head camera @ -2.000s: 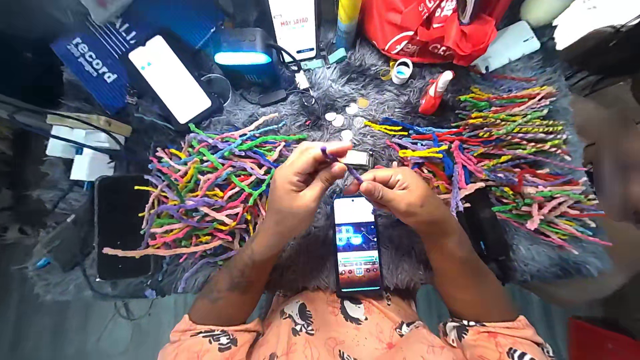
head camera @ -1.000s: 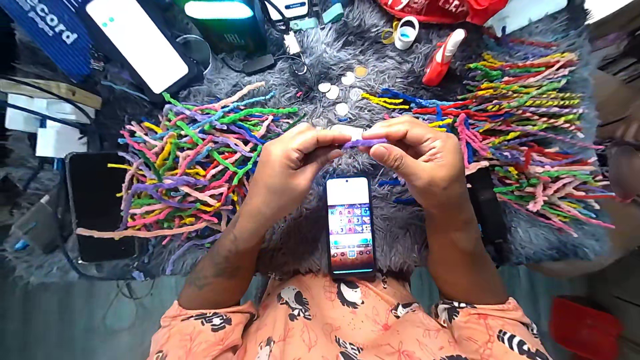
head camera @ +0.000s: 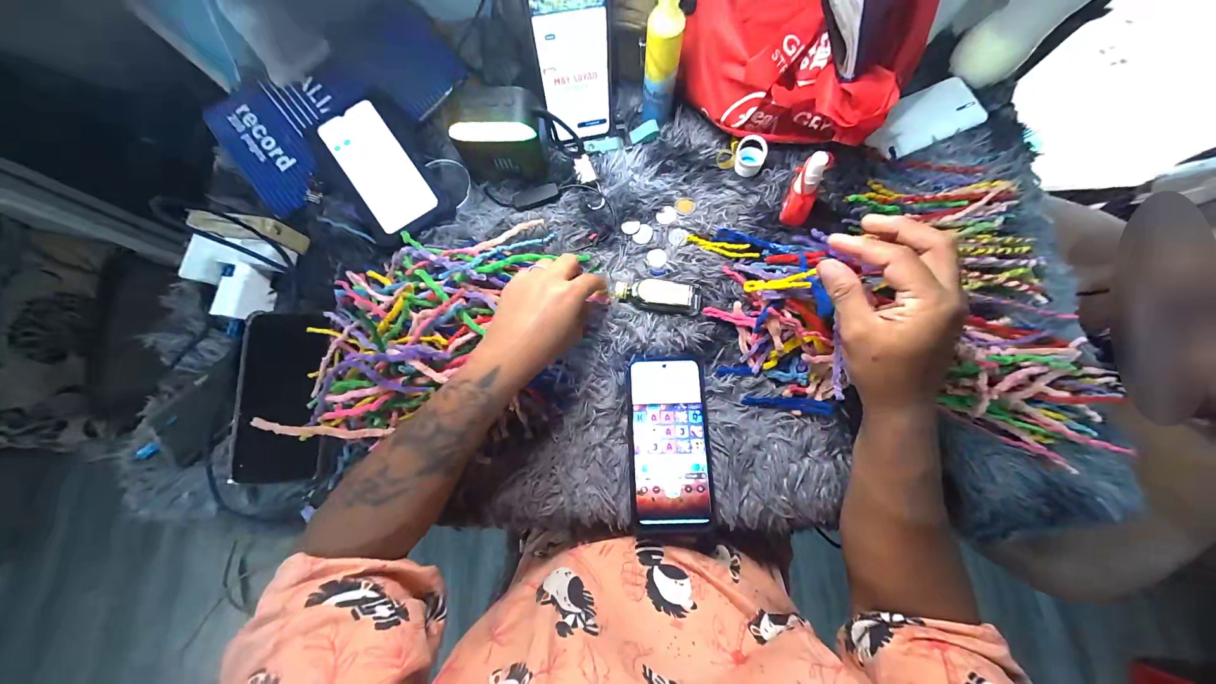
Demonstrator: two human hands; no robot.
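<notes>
My left hand (head camera: 546,304) rests on the right edge of a pile of colored fuzzy strands (head camera: 418,332), its fingers bent down at the strands; whether it grips one is hidden. Over the pile of twisted fuzzy pieces (head camera: 788,332) at the right is my right hand (head camera: 898,304), fingers spread and curved, with a purple piece hanging below its thumb; I cannot tell if the hand holds it. A small glass bottle (head camera: 665,295) lies between the hands. Below it a lit smartphone (head camera: 670,442) lies on the grey furry cover (head camera: 570,475).
Coins (head camera: 657,257), a red bottle (head camera: 806,190) and a white cap (head camera: 750,156) lie beyond the hands. Farther back are a speaker (head camera: 496,133), another lit phone (head camera: 377,169) and a red bag (head camera: 788,76). A dark phone (head camera: 277,399) lies at left. Part of another person shows at right.
My hands were together at the middle with a purple piece between them; now they are apart, the left at the left pile and the right over the right pile.
</notes>
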